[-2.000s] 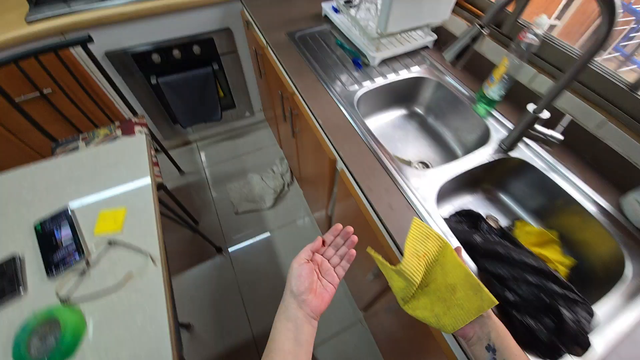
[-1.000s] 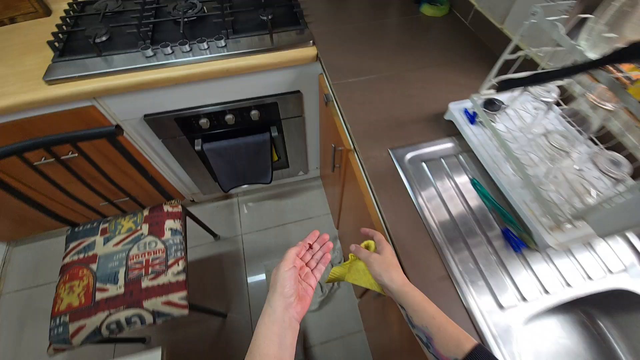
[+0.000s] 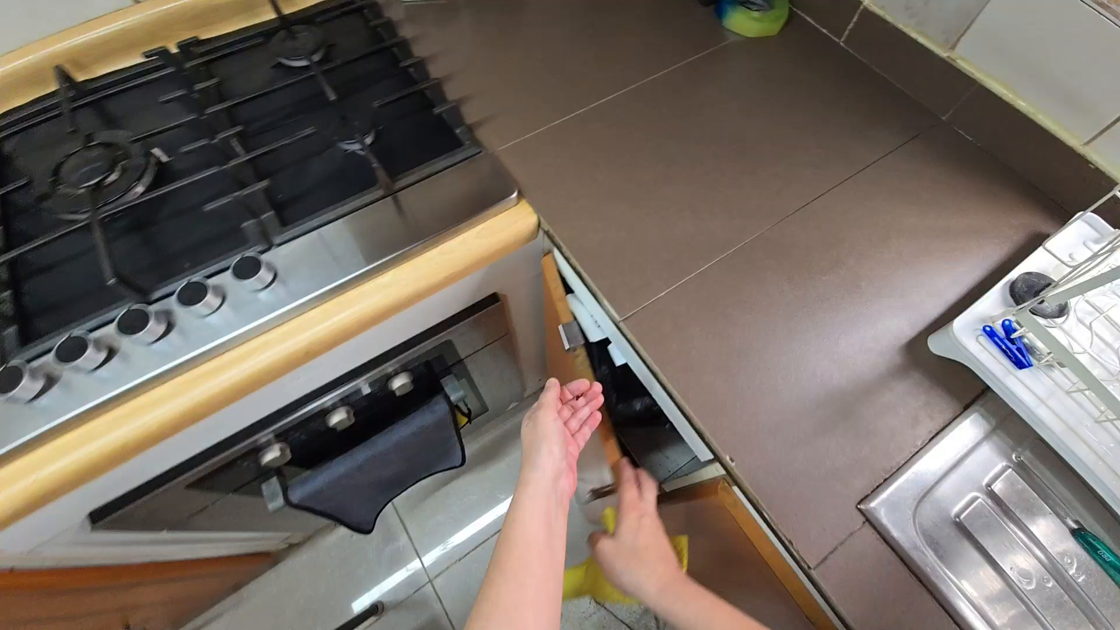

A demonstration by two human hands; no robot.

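Observation:
My left hand is cupped with its palm turned up and to the right, beside the wooden cabinet door. Whether anything small lies in the palm cannot be told. At the edge of that partly open door are the fingertips of my right hand, which is slightly blurred. A yellow cloth hangs under the right hand, partly hidden by it, and seems held in its lower fingers. Behind the door, inside the cabinet, a black plastic bag shows.
A gas hob sits at left above an oven with a dark towel on its handle. The brown tiled countertop runs along the right, with a white dish rack tray and a steel drainboard. Another cabinet door is below.
The cabinet door beside the oven, shut a second ago, now stands partly open with my right hand at its edge. The view has swung from the sink toward the hob.

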